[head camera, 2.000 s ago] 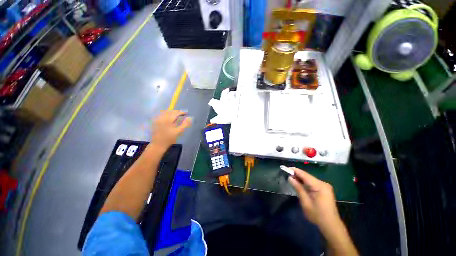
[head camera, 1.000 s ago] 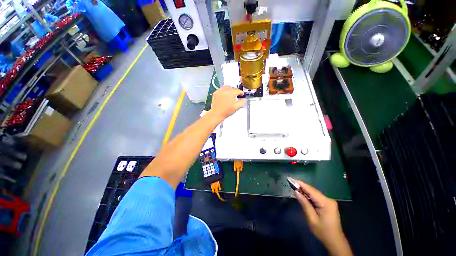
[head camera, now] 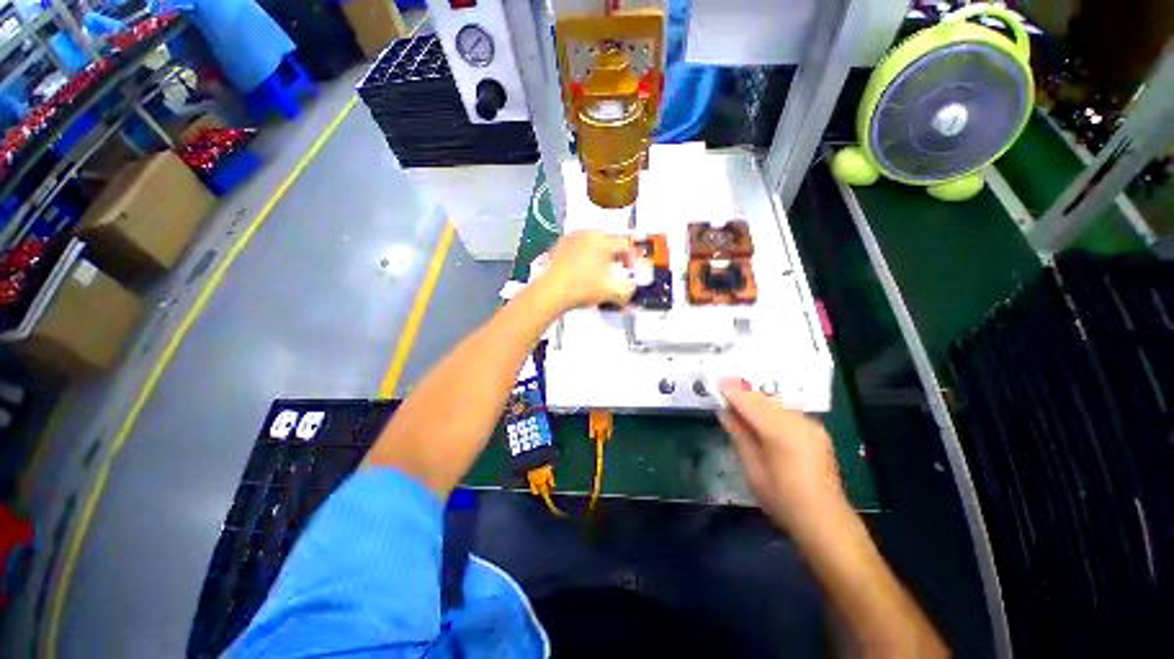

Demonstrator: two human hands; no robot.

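My left hand (head camera: 595,269) is at the black nest (head camera: 654,291) on the press base, with its fingertips on a small white housing (head camera: 641,270). The fingers hide part of the housing and nest. The gold press head (head camera: 612,152) is raised behind them. The copper-brown second fixture (head camera: 721,279) is right of the nest. My right hand (head camera: 778,444) is over the front buttons of the white press base (head camera: 785,348). It pinches a small pale piece (head camera: 708,391), which is blurred.
A black blister tray (head camera: 290,496) with two white housings is at lower left. The handheld meter (head camera: 528,431) and orange cables (head camera: 600,431) are left of the base. Black stacked trays (head camera: 1069,425) and a green fan (head camera: 946,116) are at right. The gauge box (head camera: 479,64) is at upper left.
My left hand went from above the tray to the nest. The nest and second fixture have slid forward from the press head. My right hand has moved up to the front buttons.
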